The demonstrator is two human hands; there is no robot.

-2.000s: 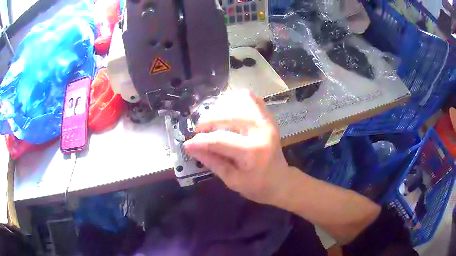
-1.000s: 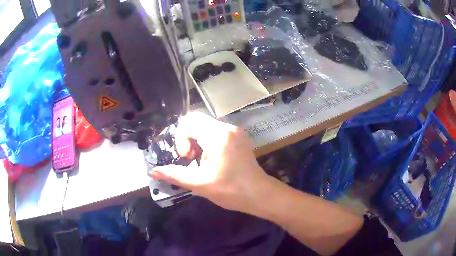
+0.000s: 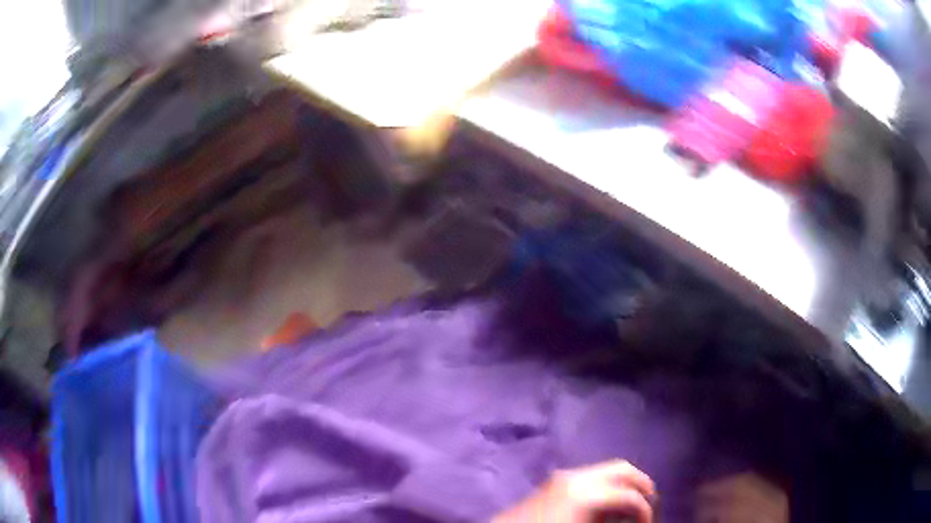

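The frame is blurred. A large purple garment point(image 3: 459, 409) lies spread and folded across the lap. My left hand point(image 3: 597, 493) is at the bottom edge, on the garment, with its fingers curled on the cloth; the picture's edge cuts it off. My right hand point(image 3: 745, 498) is dim in shadow to the right of it, also cut off, and its fingers cannot be made out. The machine head and button tray are not clearly in view.
The pale table point(image 3: 653, 169) crosses the upper right, its edge sloping down rightward. Blue plastic bags point(image 3: 674, 46), a red bag point(image 3: 796, 133) and the pink phone point(image 3: 715, 117) are on it. A blue crate point(image 3: 112, 429) stands at lower left, with a small orange thing point(image 3: 291, 330) beyond the garment.
The view has swung sharply left, away from the machine. My right hand has left the needle area and is low by the lap. My left hand and much more of the garment have come into view.
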